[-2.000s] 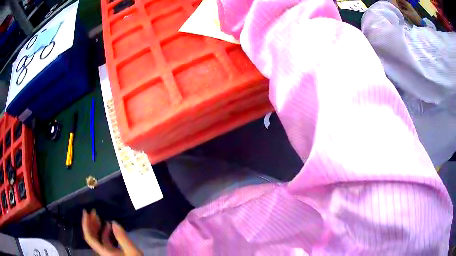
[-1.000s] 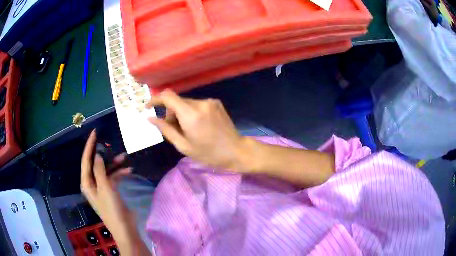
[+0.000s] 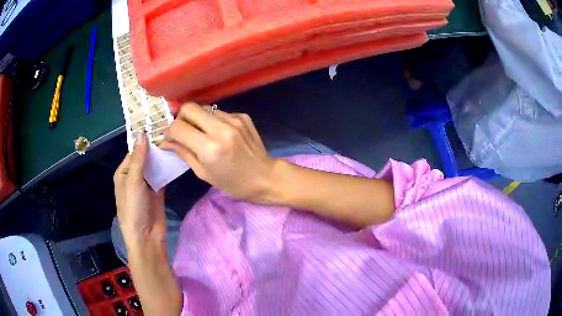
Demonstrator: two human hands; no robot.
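The white label strip (image 3: 137,102) with rows of tan rectangles lies along the left side of the stacked red foam trays (image 3: 296,31). Its blank end hangs past the bench edge and is bent. My left hand (image 3: 140,200) holds this end, thumb on top near the last rows and the other fingers mostly hidden. My right hand (image 3: 219,148) is at the strip's right edge, its fingertips closed on the strip by the lowest rows. Whether a single label is between the fingertips, or a part is in my left palm, cannot be seen.
The blue stick (image 3: 90,71), yellow-handled tool (image 3: 57,99) and tan scrap (image 3: 82,145) lie on the green mat. A white button machine (image 3: 28,271) and small red tray (image 3: 92,291) with black units are at lower left. Another person's pale sleeve (image 3: 524,80) is at right.
My left hand has moved up onto the strip's end. My right hand has moved slightly left and closed at the strip's edge. The strip's end is now bent. The view has shifted slightly.
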